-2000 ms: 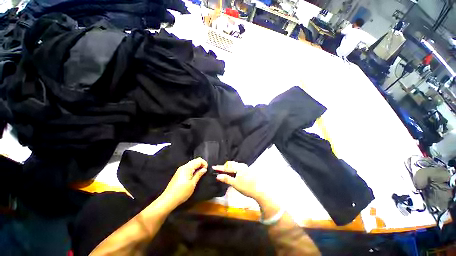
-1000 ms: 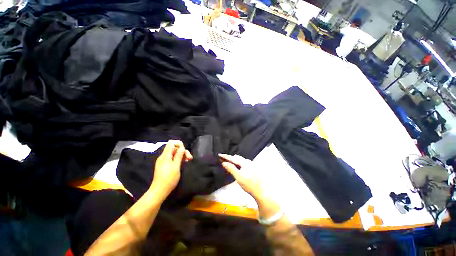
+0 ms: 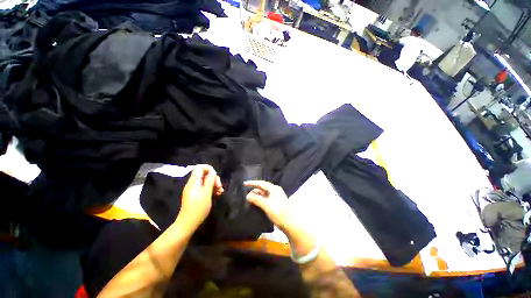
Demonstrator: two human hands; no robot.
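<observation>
Black trousers (?) [image 3: 239, 215] lie under both hands at the table's front edge, with leg-like panels [image 3: 381, 204] spread to the right. My left hand [image 3: 201, 195] has its fingertips pinched together on the black cloth. My right hand [image 3: 268, 201] is just to its right, fingers bent over the cloth beside a greyer patch. A small dark tool in the right hand cannot be made out now. Whether the right fingertips grip cloth is unclear.
A large black garment pile [image 3: 198, 99] touches the piece from the left, with navy garments [image 3: 128, 14] behind it. Khaki-grey garments [image 3: 505, 218] and dark straps [image 3: 471, 241] lie at the far right corner. The white table [image 3: 349, 75] has an orange edge. A person [image 3: 409, 53] is beyond it.
My left hand has moved up and left from beside the right hand since the earliest frame. My right hand has shifted slightly. The cloth between them has changed its folds.
</observation>
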